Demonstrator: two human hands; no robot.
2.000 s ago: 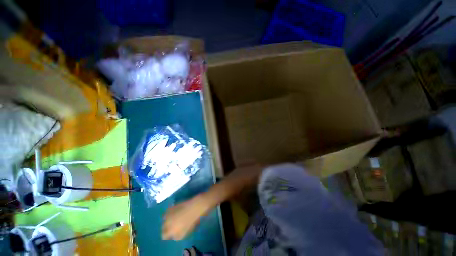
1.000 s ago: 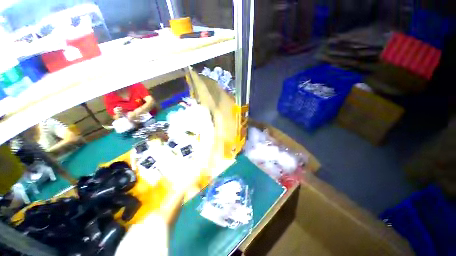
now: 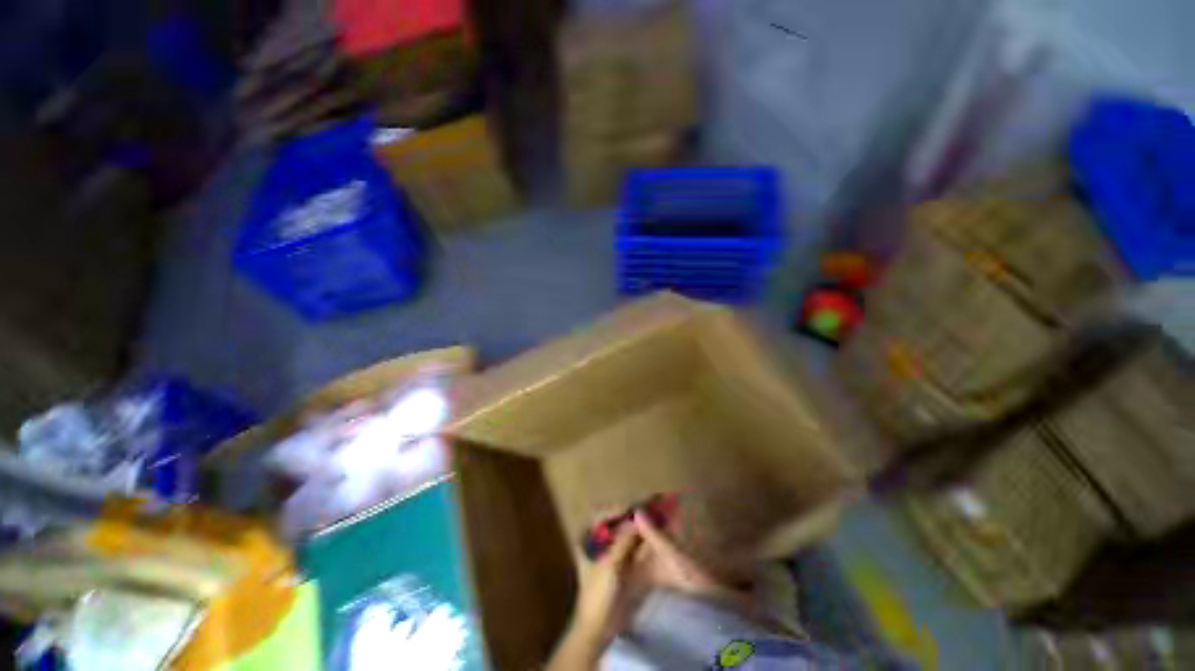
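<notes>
My left hand (image 3: pixel 606 577) and my right hand (image 3: pixel 666 561) are close together over the open brown carton (image 3: pixel 550 391). Both hold a small red and black object (image 3: pixel 611 530), one end at each hand; blur hides what it is. The carton stands right of the green bench top (image 3: pixel 393 540), flaps up. A clear bag of white parts (image 3: pixel 400 636) lies on the bench at the lower edge.
Bagged white parts (image 3: pixel 374 452) are beyond the bench end. An empty-looking blue crate (image 3: pixel 699 249) and a blue crate with white parts (image 3: pixel 328 262) stand on the floor ahead. Stacked cartons (image 3: pixel 976 328) stand at right. Orange and green sheeting (image 3: pixel 249 610) is at left.
The view has swung right, away from the shelf and the black covers. The hand blurred over the bench is gone from there; both hands are now together over the carton with the red and black object.
</notes>
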